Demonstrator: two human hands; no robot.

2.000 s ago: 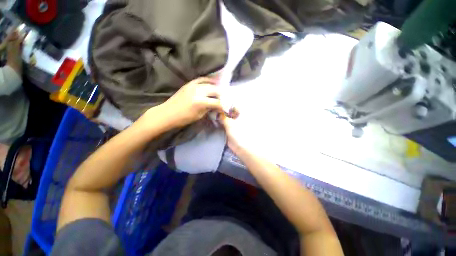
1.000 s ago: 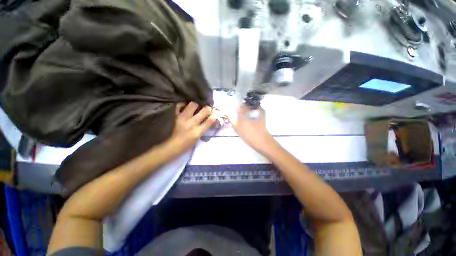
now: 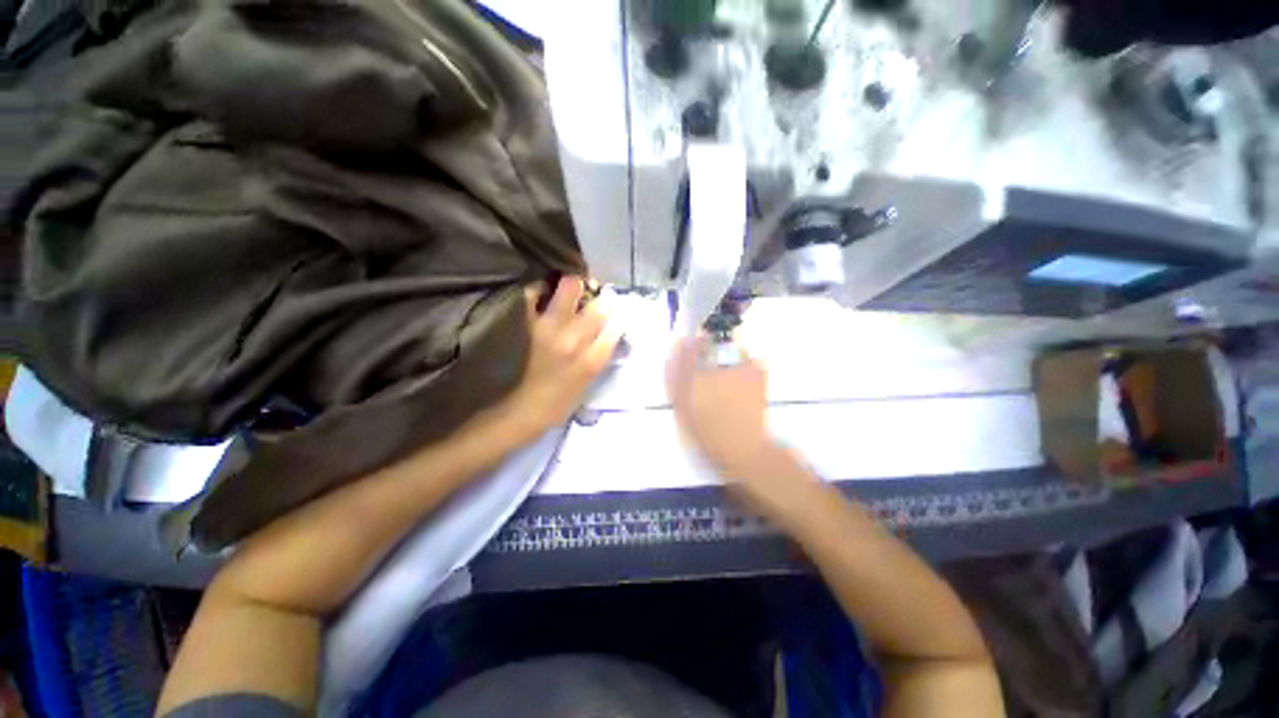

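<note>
Brown shell fabric (image 3: 323, 211) lies in a large draped heap left of the needle area. Pale lining (image 3: 435, 561) hangs over the front table edge under my left forearm. My left hand (image 3: 568, 351) is on the brown fabric's right end, fingers bent and pinching its edge close to the needle area. My right hand (image 3: 720, 400) is just right of it, below the machine's small metal parts; its fingertips are blurred and glare hides whether they hold anything. The white sewing machine (image 3: 926, 126) stands behind both hands.
A control panel (image 3: 1066, 260) with a lit screen is at the right. A small open cardboard box (image 3: 1073, 407) sits at the table's right end. A ruled dark edge (image 3: 631, 526) runs along the front. Blue crates (image 3: 84, 631) and more fabric (image 3: 1122, 617) are below.
The view has swung from the left side of the table to the machine. The brown fabric and my left hand have come to the needle area. My right hand has moved off the fabric edge towards the machine.
</note>
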